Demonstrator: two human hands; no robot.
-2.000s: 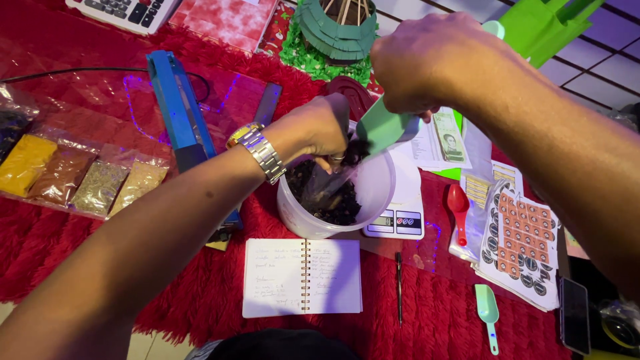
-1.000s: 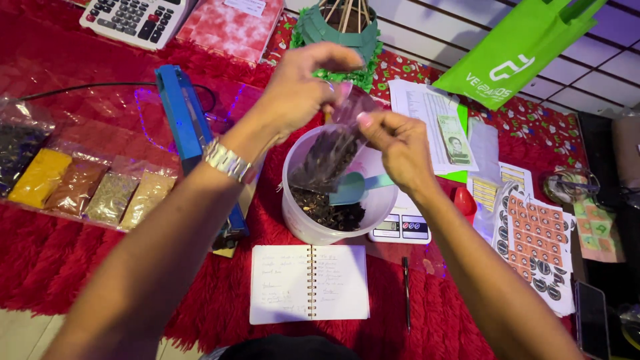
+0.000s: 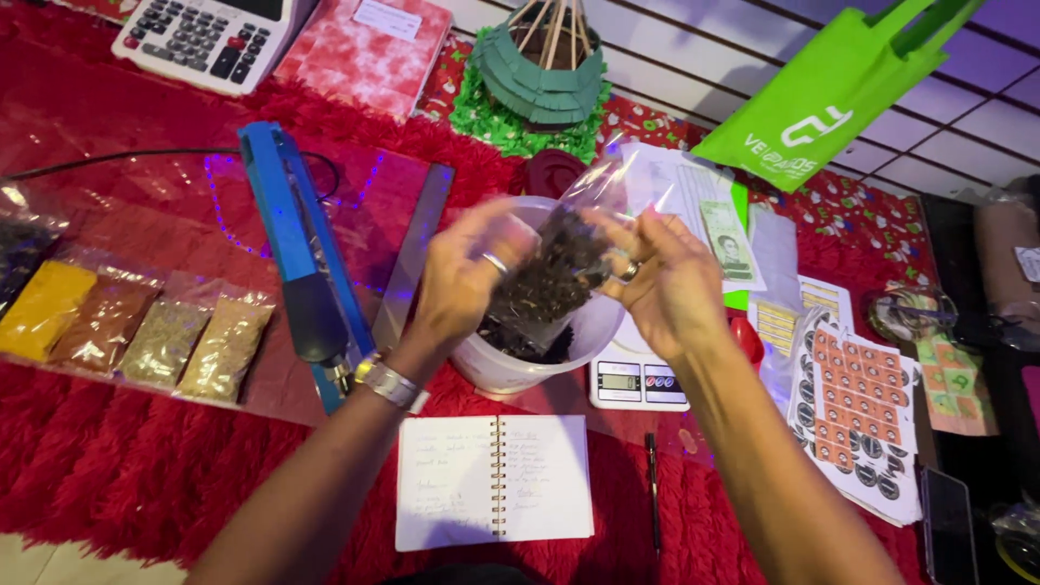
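Note:
Between my two hands is a clear plastic bag part filled with dark dried plant matter, tilted over a translucent plastic tub. My left hand, blurred and wearing a ring, is at the bag's left side; whether its fingers grip it cannot be told. My right hand holds the bag's upper right side. More dark matter lies in the tub. Right of the tub is a white digital scale, partly hidden by my right arm. An open spiral notebook with handwriting lies in front.
Left of the tub are a blue impulse sealer, a metal ruler and several filled bags. A pen, sticker sheets, a phone and a red scoop lie right. Behind stand a calculator and green bag.
Two seconds ago my right hand held a green scoop at the bag's mouth; one second ago the scoop lay in the tub and both hands held the bag's top. Now my hands are lower, beside the bag.

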